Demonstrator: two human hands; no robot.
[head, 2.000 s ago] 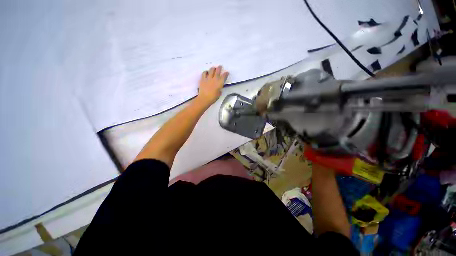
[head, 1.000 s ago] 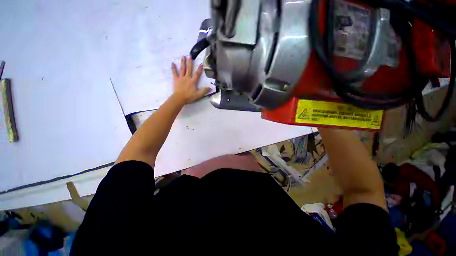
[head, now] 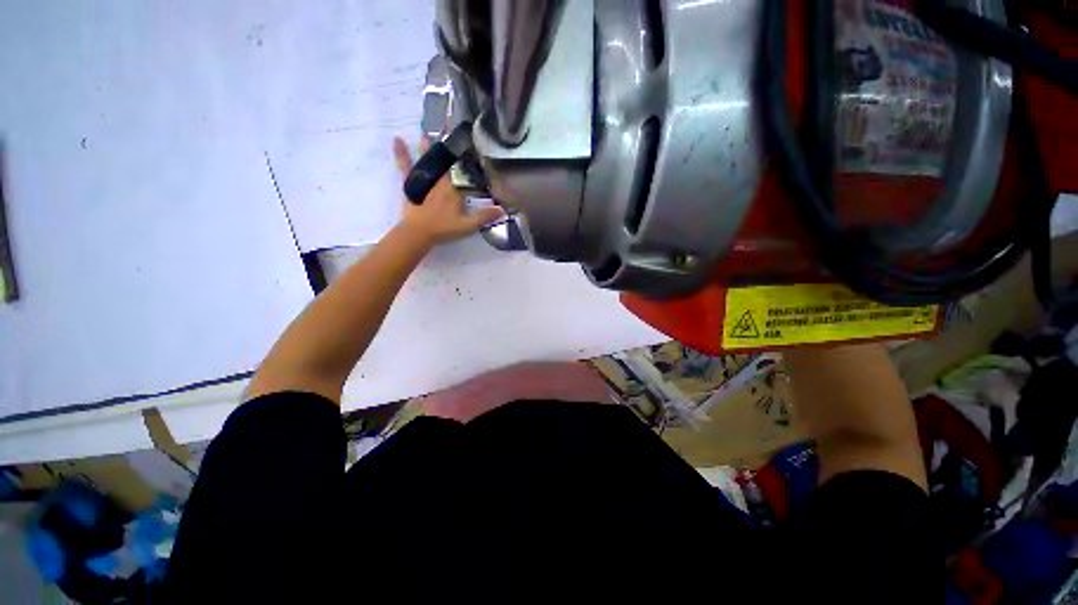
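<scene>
The red and silver cutting machine (head: 686, 142) fills the upper right, with a yellow warning strip and black cord loops on its motor. Parts of its metal base plate (head: 502, 233) show beside my left hand. My left hand (head: 440, 213) lies on the white paper marker (head: 177, 142), fingers partly hidden behind the machine's black lever; it grips nothing that I can see. A dark cut edge of the lay shows left of my left forearm. My right hand is hidden behind the motor; only the forearm shows below it.
A slim brown bar (head: 7, 254) lies at the far left edge of the paper. The table's near edge (head: 83, 435) runs in front of my body. Paper and cloth scraps (head: 697, 396) litter the floor below, with coloured fabric piles at the lower right and lower left.
The machine has swung upright from its sideways view and moved left over the lay, close to my left hand. My left hand has shifted left on the paper.
</scene>
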